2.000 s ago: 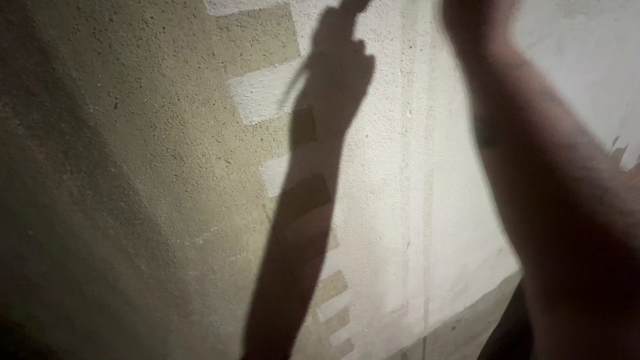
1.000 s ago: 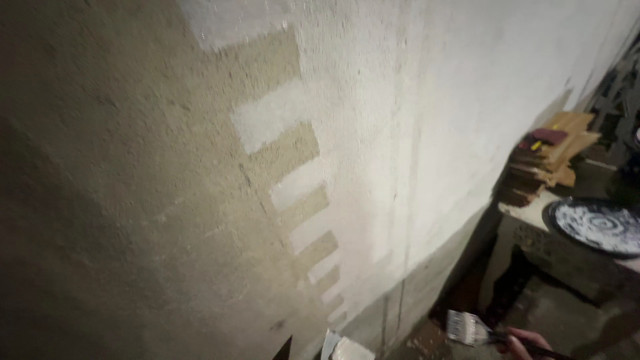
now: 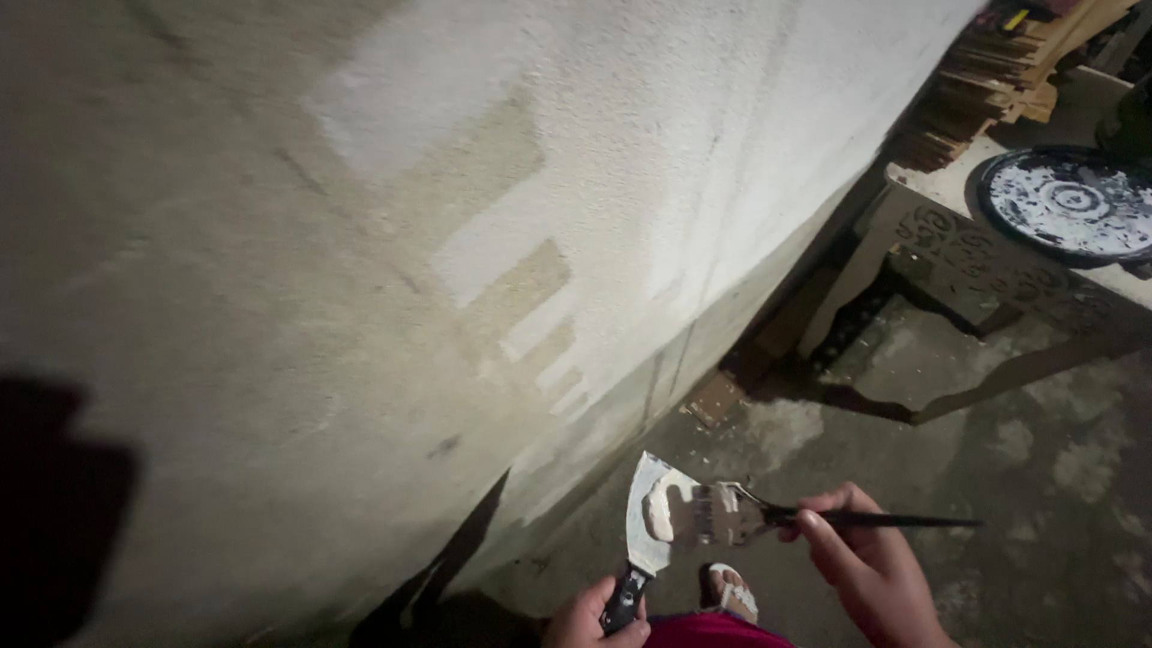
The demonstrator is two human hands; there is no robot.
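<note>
My left hand (image 3: 598, 617) grips the black handle of a putty knife (image 3: 650, 517), whose wide metal blade points up and carries a dollop of white paste. In my right hand (image 3: 859, 549) is the dark handle of a flat paintbrush (image 3: 729, 513). Its blurred bristles are over or against the paste on the blade; exact contact cannot be told. The rough wall (image 3: 621, 180) on the left bears pale and tan rectangular blocks running in a stepped column beside a whiter area.
A table with a carved apron (image 3: 981, 252) stands at right, holding a paint-spattered round lid (image 3: 1071, 202) and stacked wooden pieces (image 3: 981, 85). A small brown board (image 3: 715, 399) lies on the floor by the wall. A sandalled foot (image 3: 733, 589) shows below. Shadows cross the wall.
The raised arm and its shadow have left the wall. The brush has come over to the putty knife, now fully in view with my left hand. The view has tilted down.
</note>
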